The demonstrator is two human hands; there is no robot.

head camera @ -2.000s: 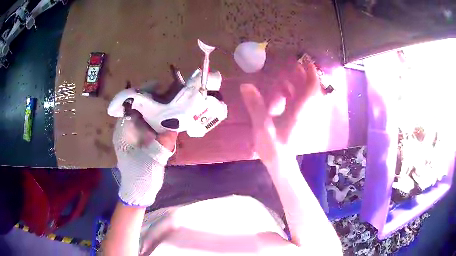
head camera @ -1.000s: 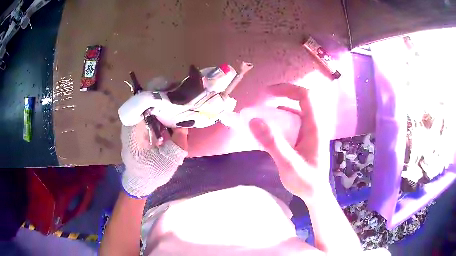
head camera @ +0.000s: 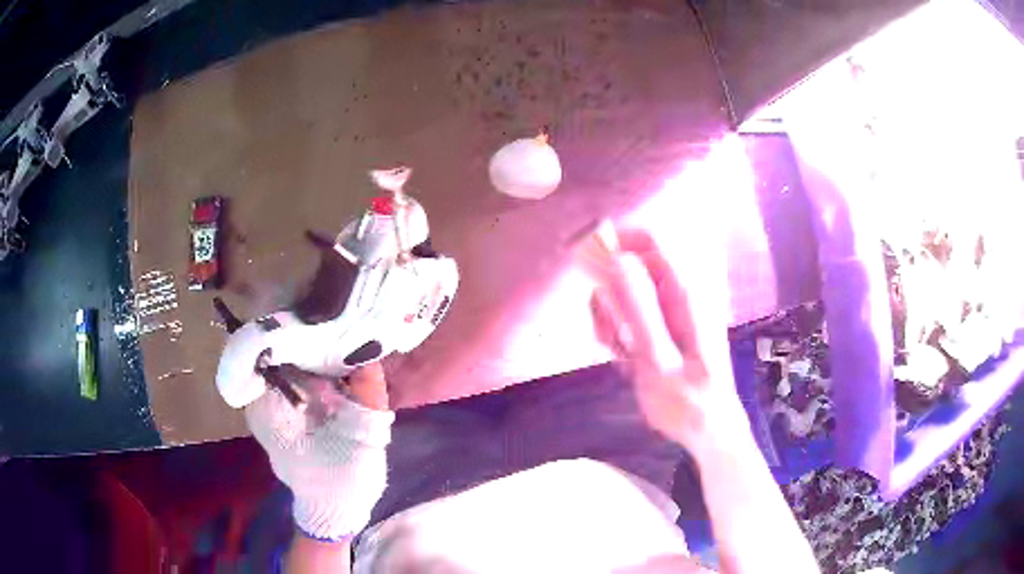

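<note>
The white toy scooter [head camera: 348, 325] lies tilted in my gloved left hand [head camera: 326, 448], which grips its front end near the dark handlebar. Its red tail light and a small white trim part [head camera: 391, 177] point away from me. My bare right hand [head camera: 651, 314] is to the right of the scooter, apart from it. Its fingers pinch a small stick with a dark tip [head camera: 585, 232], partly hidden by the fingers and glare. The white glue bottle [head camera: 526, 170] with its yellowish nozzle lies on the brown board [head camera: 303, 123].
A red labelled packet [head camera: 206, 243] lies at the board's left. A green-yellow slim item [head camera: 87, 353] lies on the dark green surface [head camera: 45, 392]. White parts stand at the far left [head camera: 79, 101]. A glare-lit bin of white pieces [head camera: 837, 292] is at right.
My right hand has let go of the glue bottle, now on the board, and taken hold of the stick that lay at the board's right. The scooter has moved left and turned.
</note>
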